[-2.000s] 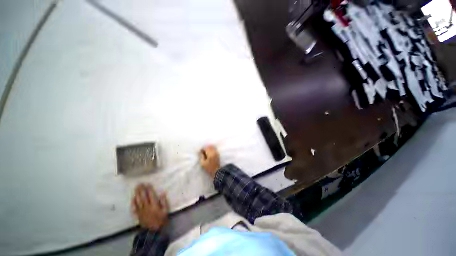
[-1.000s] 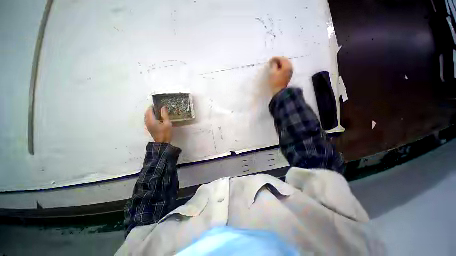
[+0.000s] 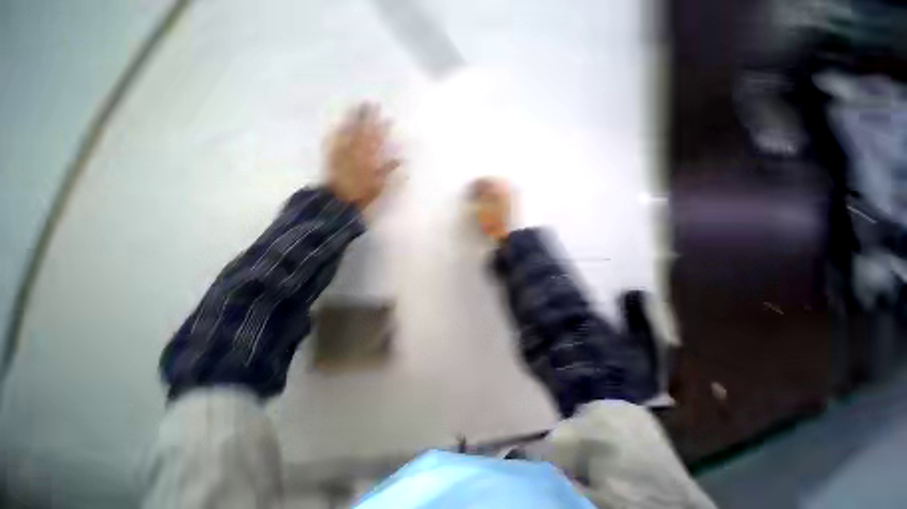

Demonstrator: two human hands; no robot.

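Note:
The white marker paper (image 3: pixel 428 388) covers the table in front of me; the view is blurred. My left hand (image 3: pixel 359 154) is over the paper, left of centre, fingers apart and holding nothing visible. My right hand (image 3: pixel 491 207) is to its right and nearer to me, its fingers curled together; whether they pinch something small cannot be seen. The pin box (image 3: pixel 352 336) lies on the paper below my left hand, touched by neither hand.
A black oblong block (image 3: pixel 639 328) lies by my right forearm near the paper's right edge. A long wooden stick (image 3: pixel 91 139) is at the left and a grey ruler (image 3: pixel 423 35) at the top. Cut pieces (image 3: pixel 875 139) lie at the far right on the brown tabletop (image 3: pixel 741 249).
My left hand has left the pin box and moved forward across the paper. My right hand has moved left, towards my left hand. The head view has shifted, and the ruler and cut pieces show again.

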